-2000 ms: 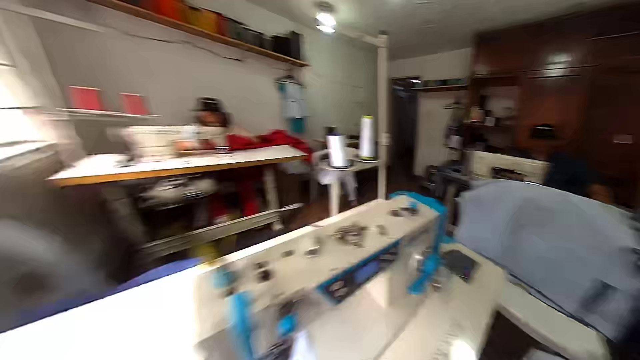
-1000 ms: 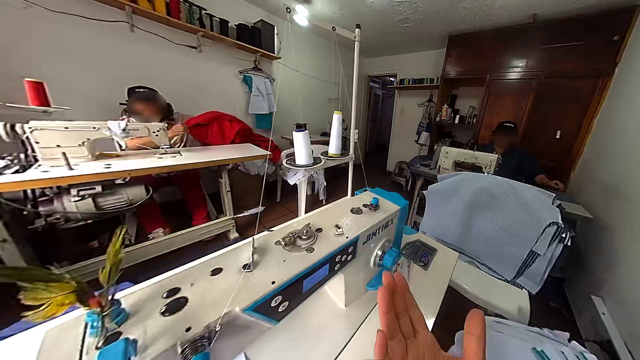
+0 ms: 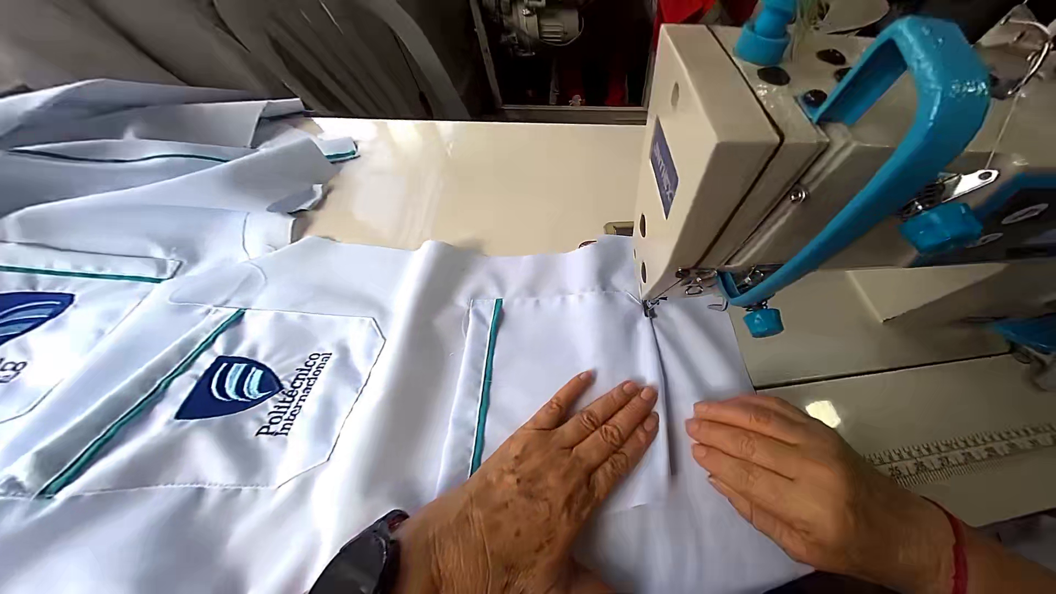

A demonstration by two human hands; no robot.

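Note:
White fabric (image 3: 388,272) with teal trim lies across the bed of a sewing machine (image 3: 701,148). My left hand (image 3: 569,462) rests flat on a pocket piece (image 3: 561,346), just left of a fold running down from the presser foot (image 3: 649,308). Right of that fold, my right hand (image 3: 775,470) presses on the fabric, fingers together and pointing left. Neither hand grips anything visible. The presser foot sits at the pocket's upper right corner. Farther left is a stitched pocket (image 3: 305,412) with an embroidered shield emblem and lettering.
More white fabric pieces with teal trim (image 3: 165,132) are heaped at the upper left on the table (image 3: 495,173). A blue guard (image 3: 907,148) arches over the machine head's front. A measuring tape strip (image 3: 973,454) runs along the table at the right. Behind the table stands a motor (image 3: 544,25).
The view has swung down from the room to the sewing area. One raised open hand showed a second ago; now both my hands lie on the white fabric near the presser foot.

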